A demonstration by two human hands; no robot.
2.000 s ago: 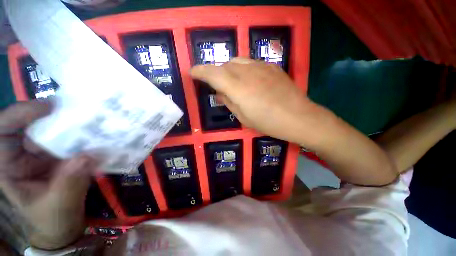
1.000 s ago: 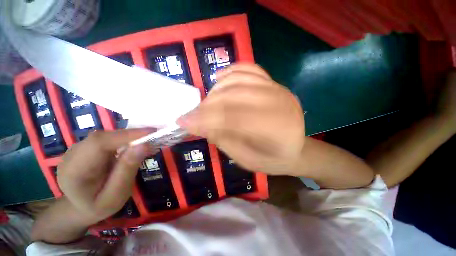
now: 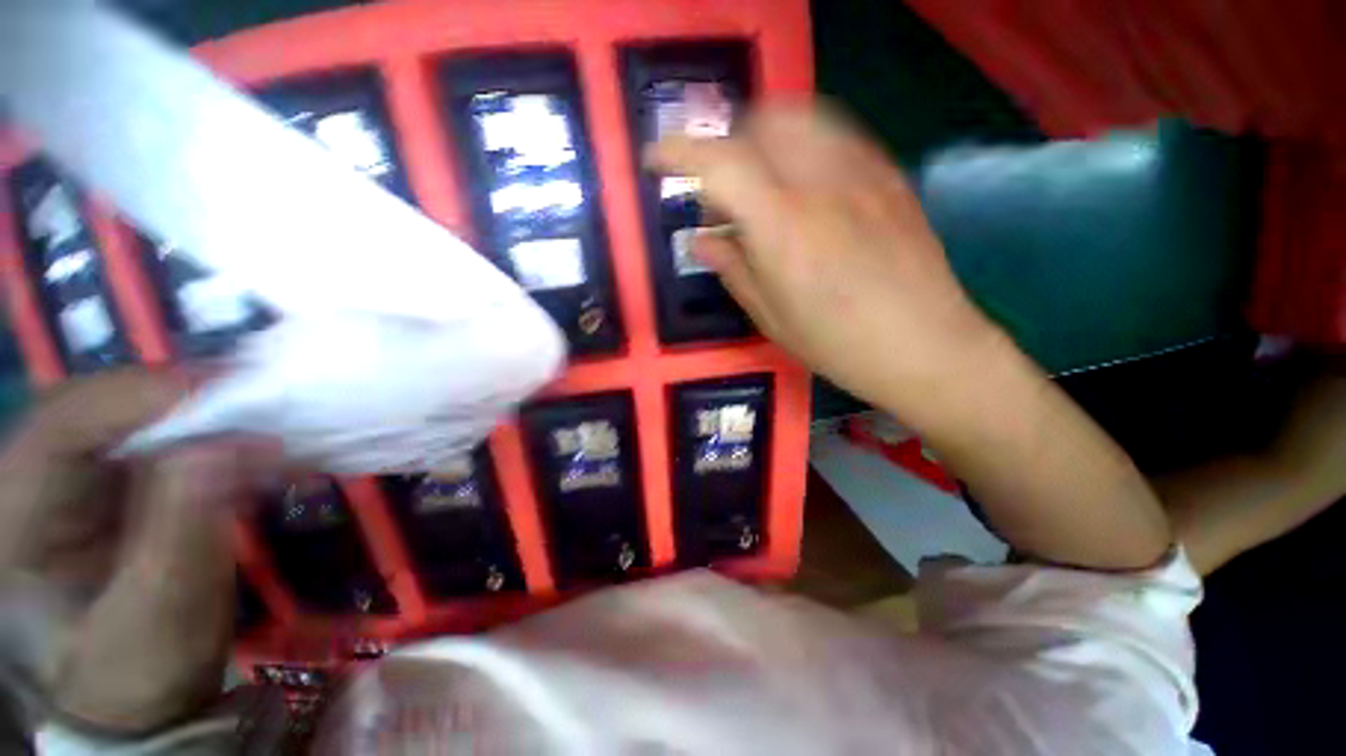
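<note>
My left hand, blurred at the left, holds the white label strip, which curls up past the upper left edge and covers part of the tray. My right hand is over the top right black phone in the red foam tray. Its thumb and a finger are apart, close to a white label in the phone's bay. Whether a small label is between the fingertips cannot be told. The phone to its left has a white label below its card slots. Lower-row phones show card slots.
A green bench lies right of the tray. Stacked red foam trays are at the upper right. Part of a lower tray shows near my lap. Another person's forearm is at the right edge. A white surface lies below the bench.
My hands have parted. The left hand moved left with the strip, and the right hand moved up and right over the top right phone. The label roll is out of view.
</note>
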